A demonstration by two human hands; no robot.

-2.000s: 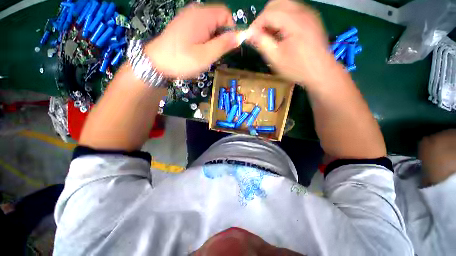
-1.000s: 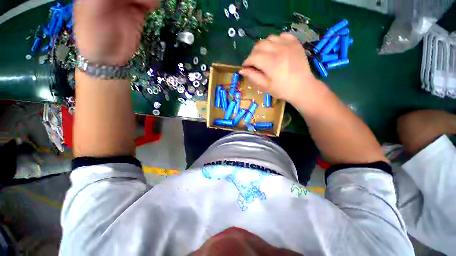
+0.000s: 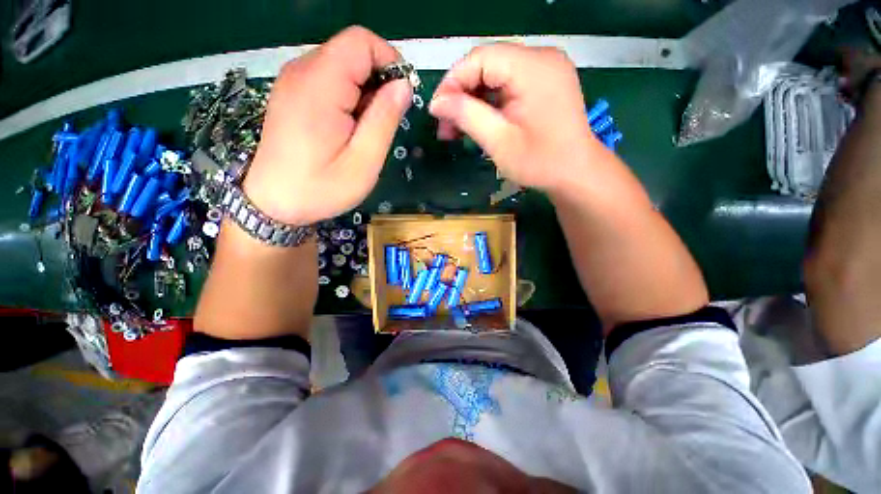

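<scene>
My left hand (image 3: 324, 130) pinches a small dark and silver circuit board (image 3: 394, 71) between thumb and fingers, above the bench. My right hand (image 3: 512, 111) is just right of it, thumb and fingertips together; whether something tiny is between them cannot be told. A shallow cardboard box (image 3: 442, 228) below the hands, at the bench's near edge, holds several blue battery cells (image 3: 417, 286) with thin dark and red leads.
Blue cells (image 3: 116, 164) are heaped at the left, beside a board bundle (image 3: 227, 114) and white rings (image 3: 338, 253). At the right are more cells (image 3: 601, 122), a clear plastic bag (image 3: 729, 72), white frames (image 3: 794, 125) and another person's arm (image 3: 842, 222).
My left hand has come back from the left pile and now holds a board. My right hand has left the box and risen beside it. The view has shifted, showing more of the bench's far side.
</scene>
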